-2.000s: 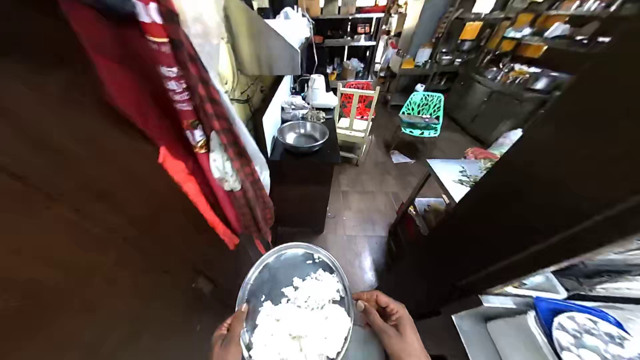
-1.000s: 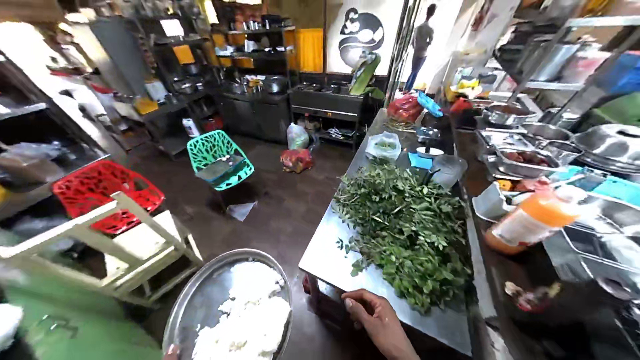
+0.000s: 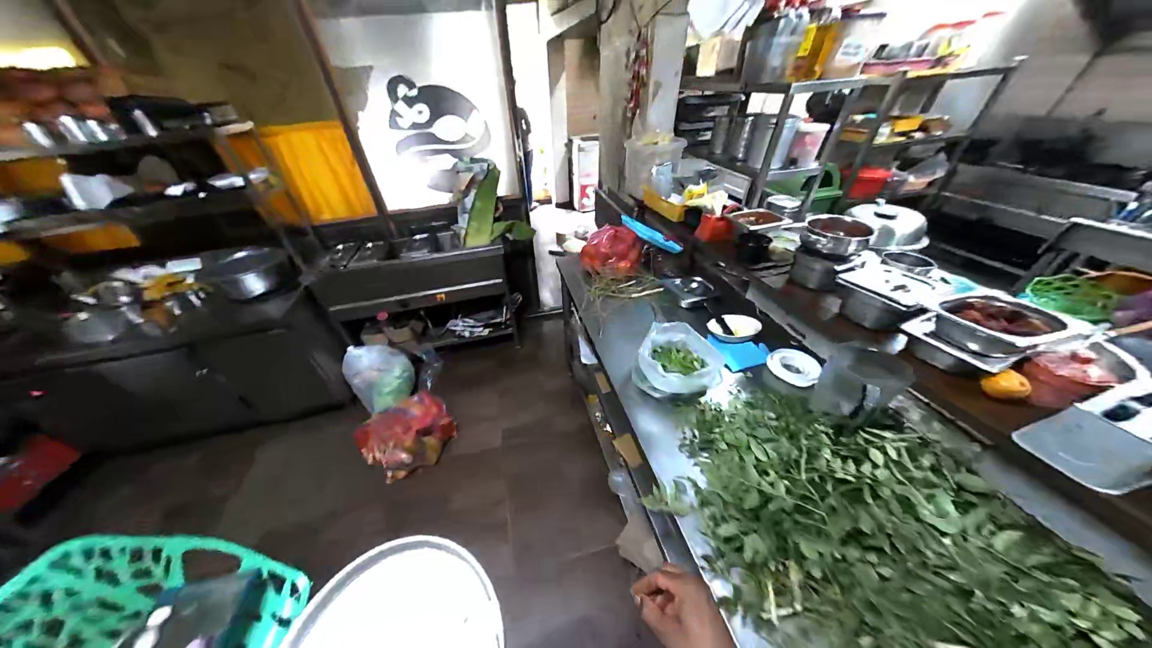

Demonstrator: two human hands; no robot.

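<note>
A round metal plate (image 3: 493, 601) shows at the bottom edge, its inside a bright white where the contents cannot be made out. My left hand is out of the frame. To the right of the plate, at the near edge of a steel table (image 3: 641, 409), is my right hand (image 3: 679, 605), its fingers curled inward; no object shows in it. A large heap of leafy green stems (image 3: 864, 522) covers the near part of that table, just right of my right hand. Behind the heap stand a clear plastic jug (image 3: 861, 382) and a bag of green leaves (image 3: 677, 360).
A green plastic chair (image 3: 81, 576) is at lower left. Plastic bags (image 3: 405, 436) lie on the floor ahead. The steel table runs away along my right, beside a counter with metal food pans (image 3: 1003, 326). Dark cabinets (image 3: 162, 387) line the left.
The view has swung far to the right, onto the steel table and the greens. My right hand was on the plate's rim two seconds ago and is now apart from it. My left hand has left the view.
</note>
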